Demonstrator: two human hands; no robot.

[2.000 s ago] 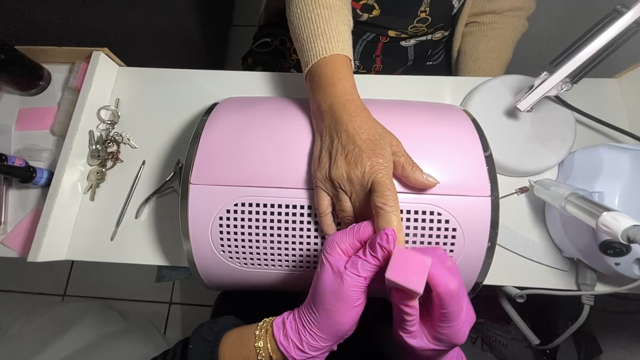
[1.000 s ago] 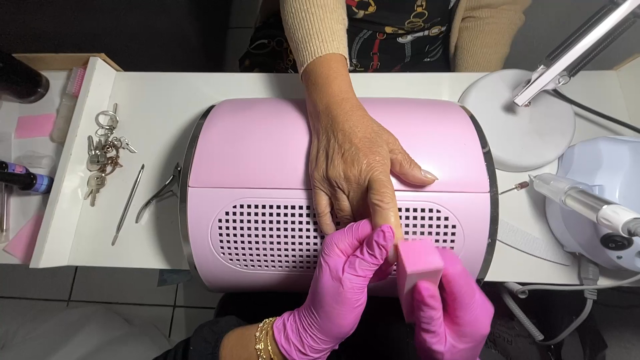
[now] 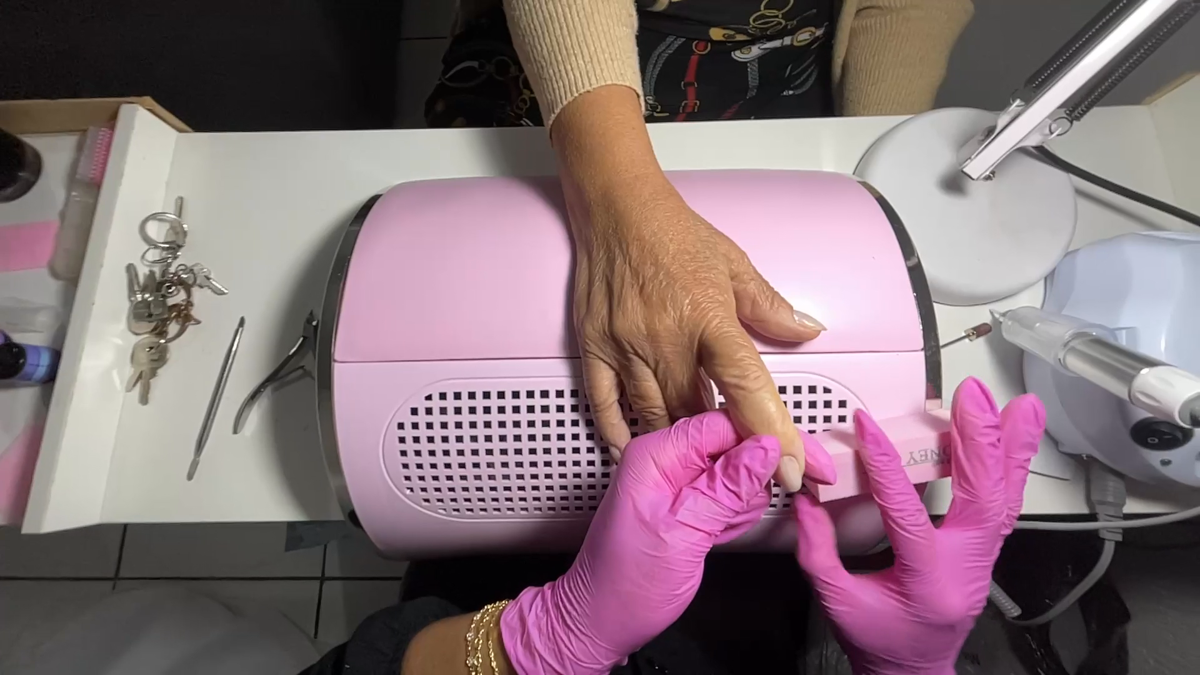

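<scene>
My left hand (image 3: 656, 525), in a pink glove with gold bracelets at the wrist, grips the index finger of another person's hand (image 3: 656, 281) near its tip. That hand rests palm down on a pink nail dust collector (image 3: 450, 272) with a square-hole grille. To the right of the held fingertip is a pink buffer block (image 3: 839, 469) bearing writing. My right hand (image 3: 923, 553), also gloved in pink, has its fingers spread; its index and middle fingers overlap the block, while the thumb sits below. Whether these fingers bear the block's weight cannot be told.
Left of the collector lie a cuticle nipper (image 3: 277, 375), a metal cuticle pusher (image 3: 216, 398) and a bunch of keys (image 3: 150, 300). At right stand a white lamp base (image 3: 975, 234) and a nail drill handpiece (image 3: 1106, 361) on its machine. A drawer edge (image 3: 103, 319) borders the left.
The buffer block has turned from roughly upright to lying crosswise beside the fingertip. My right fingers, earlier closed around it, have spread apart. My left hand keeps its hold.
</scene>
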